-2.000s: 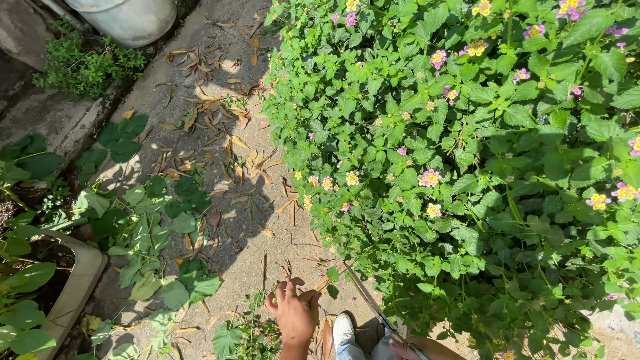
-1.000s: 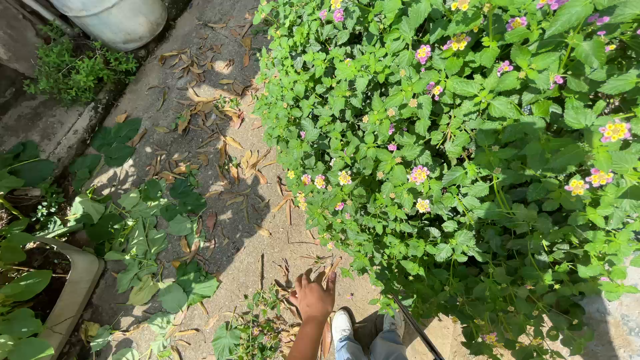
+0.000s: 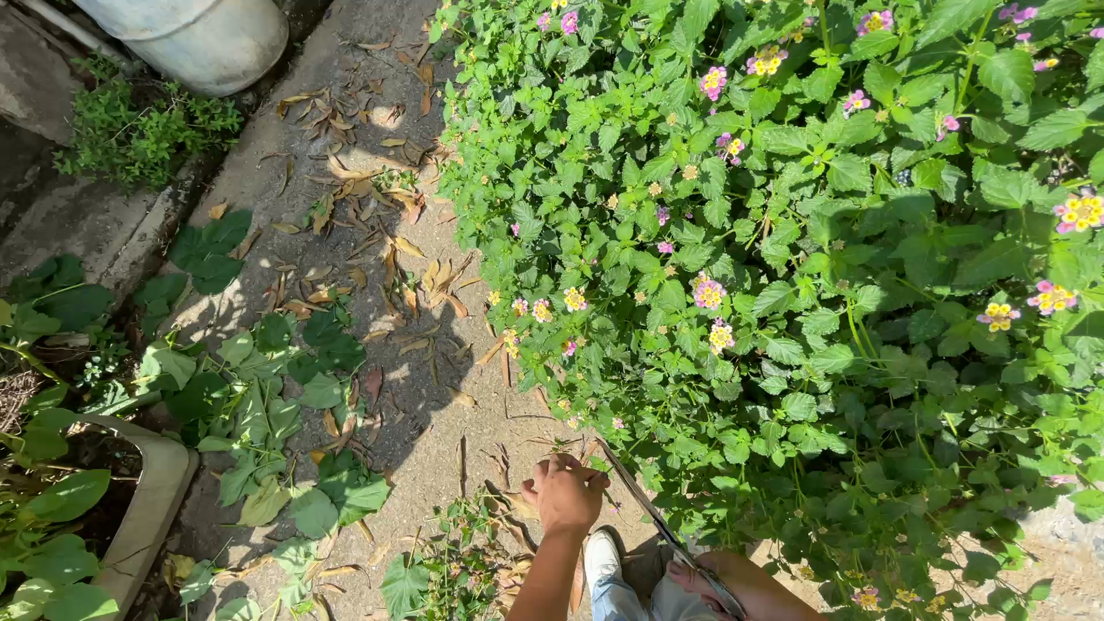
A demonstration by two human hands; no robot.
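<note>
At the bottom centre of the head view, my left hand (image 3: 565,493) is raised over the path with its fingers curled. Bits of green show by the fingers, but whether they are held cannot be told. To its right, my right hand (image 3: 711,580) grips a long, narrow metal tool (image 3: 645,504), probably a blade. The tool slants up and left, its far end at the lower edge of a lantana bush (image 3: 690,259) with pink and yellow flowers. Cut or loose leafy sprigs (image 3: 461,552) lie on the ground left of my left hand.
A concrete path (image 3: 440,440) strewn with dry leaves (image 3: 440,280) runs up on the left. Broad-leaved vines (image 3: 267,423) spread over it beside a planter (image 3: 151,509). A pale barrel-like container (image 3: 203,43) stands at the top left. My shoe (image 3: 602,556) is below.
My right hand, out of view a second ago, shows again with the tool. My left hand's fingers, spread a second ago, are now curled.
</note>
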